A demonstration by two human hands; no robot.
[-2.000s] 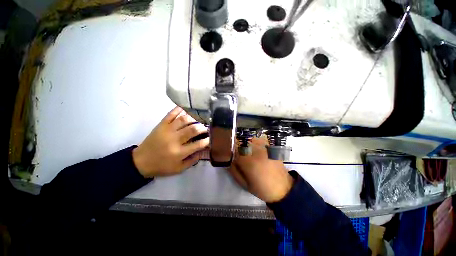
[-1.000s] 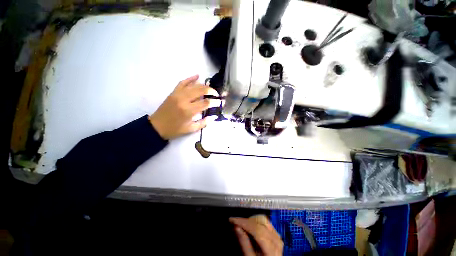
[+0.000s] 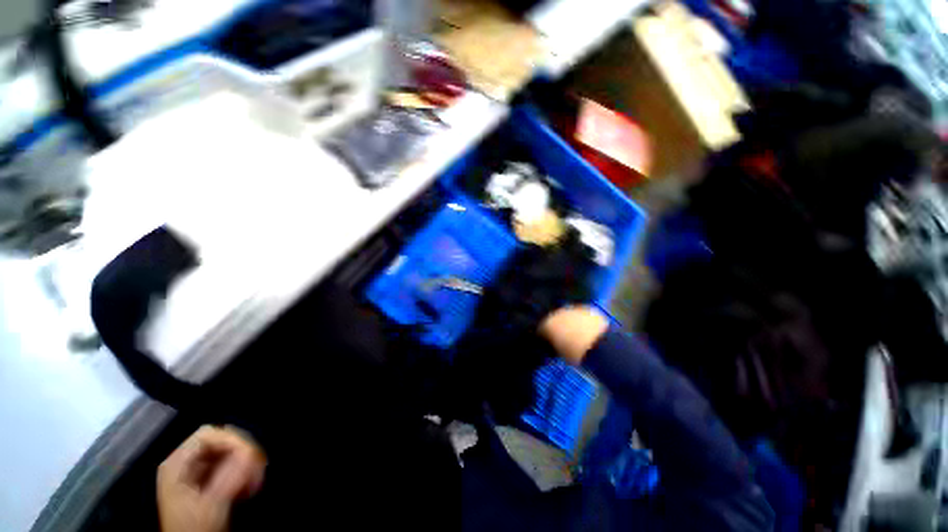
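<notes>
The view is blurred. My left hand (image 3: 211, 478) is at the lower left, by the table's front edge, with fingers curled; whether it holds anything is unclear. A black fabric strip (image 3: 120, 301) lies curved on the white table (image 3: 244, 223) and runs over its front edge, just above my left hand. My right hand (image 3: 575, 333) reaches to a loose black fabric heap (image 3: 520, 296) on a blue basket (image 3: 613, 197). Its fingertips blend into the dark fabric, so its grip cannot be told.
A blue mesh crate (image 3: 442, 255) sits below the table's edge. A clear plastic packet (image 3: 385, 145) and a white tray (image 3: 359, 78) are on the table. A cardboard box (image 3: 665, 83) stands beyond the basket. Dark heaps (image 3: 769, 312) fill the right side.
The view has swung right, from the sewing machine to the baskets. My right hand has moved out to the black heap. My left hand is away from the needle area, and the black strip now shows at the edge.
</notes>
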